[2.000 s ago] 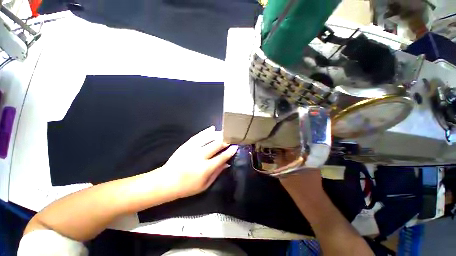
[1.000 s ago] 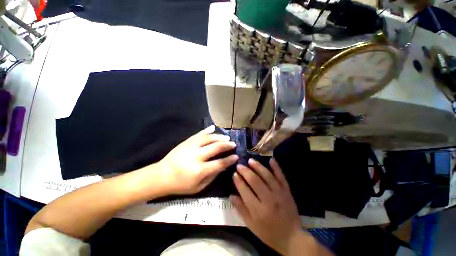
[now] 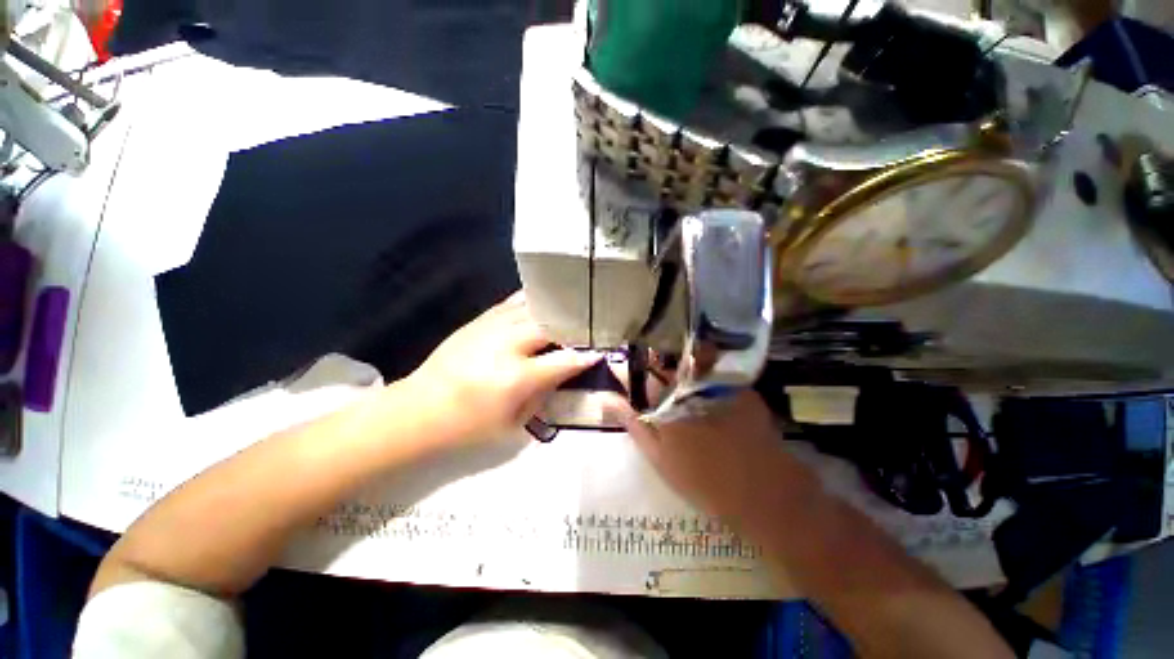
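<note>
A large dark garment panel (image 3: 335, 245) lies left of the off-white sewing machine head (image 3: 556, 290), and its right part is hidden behind the head. My left hand (image 3: 483, 373) is at the panel's near edge, fingers bent around dark cloth beside the needle area. My right hand (image 3: 715, 444) reaches in from the right; its fingertips are partly hidden behind the chrome guard (image 3: 729, 303), so their grip is unclear. The two hands nearly meet at a small dark piece of cloth (image 3: 600, 379). The needle and presser foot are not clearly visible.
A wristwatch (image 3: 908, 229) and a green tube-like object (image 3: 657, 58) are on the machine. More dark cloth (image 3: 322, 49) lies at the far side. Printed ruler marks (image 3: 644, 534) run along the near edge. Dark-handled scissors (image 3: 959, 451) lie at right. Purple items (image 3: 46, 348) are at left.
The panel has shifted away from the near edge and turned slightly, baring white table and ruler marks. My right hand has moved from flat on the cloth to behind the chrome guard.
</note>
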